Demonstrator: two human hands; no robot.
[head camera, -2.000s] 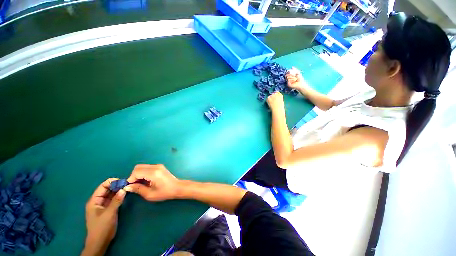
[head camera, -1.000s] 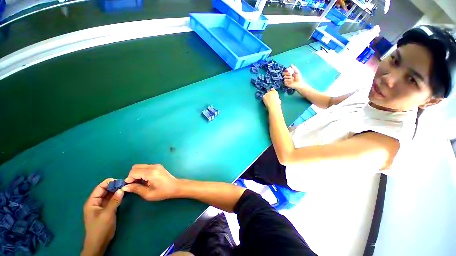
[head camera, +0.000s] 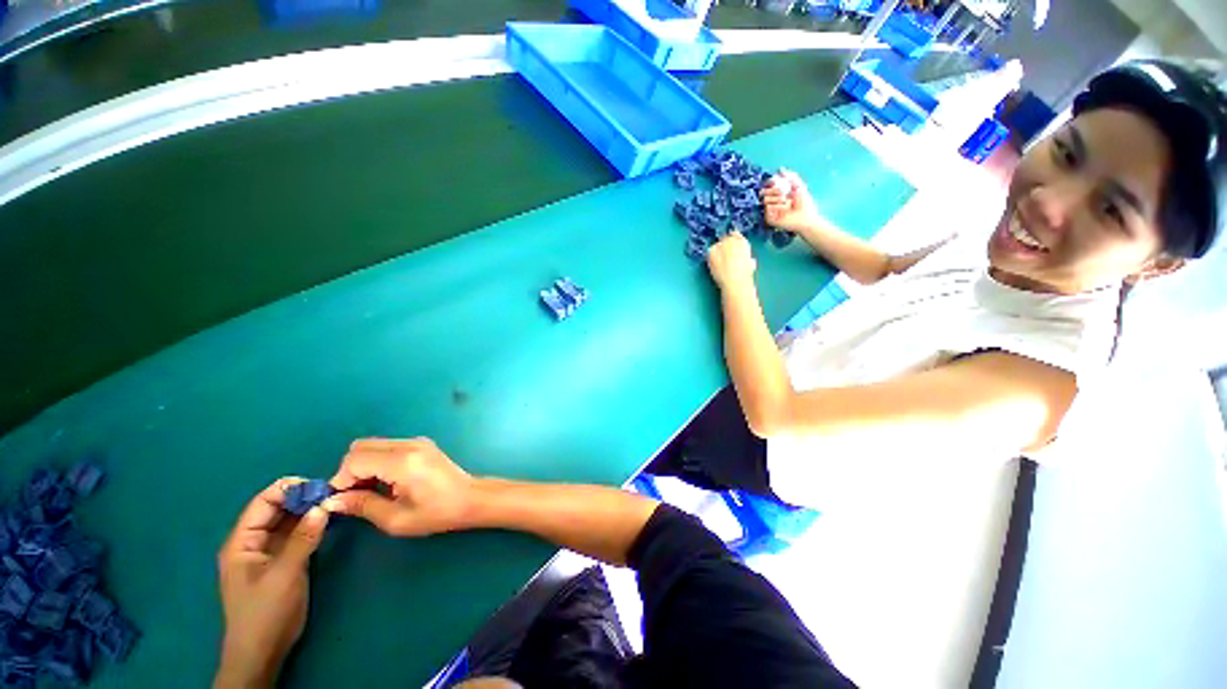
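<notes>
A small dark blue-grey plastic housing is held above the green mat, at the lower left. My left hand grips it between thumb and fingers from the left. My right hand touches its right side with pinched thumb and finger; whether a small mating part is between them cannot be told. A loose pile of similar housings lies on the mat at the far left, cut off by the picture's edge. Joined or set-down pieces lie alone on the mat, near the middle.
A coworker sits at the right, hands by another pile of dark pieces. A blue bin stands beyond that pile. The green bench mat borders a darker green strip with a pale rail. More blue bins stand behind.
The coworker's head has turned from the work towards me. My hands keep nearly the same pose around the housing. The view has shifted slightly.
</notes>
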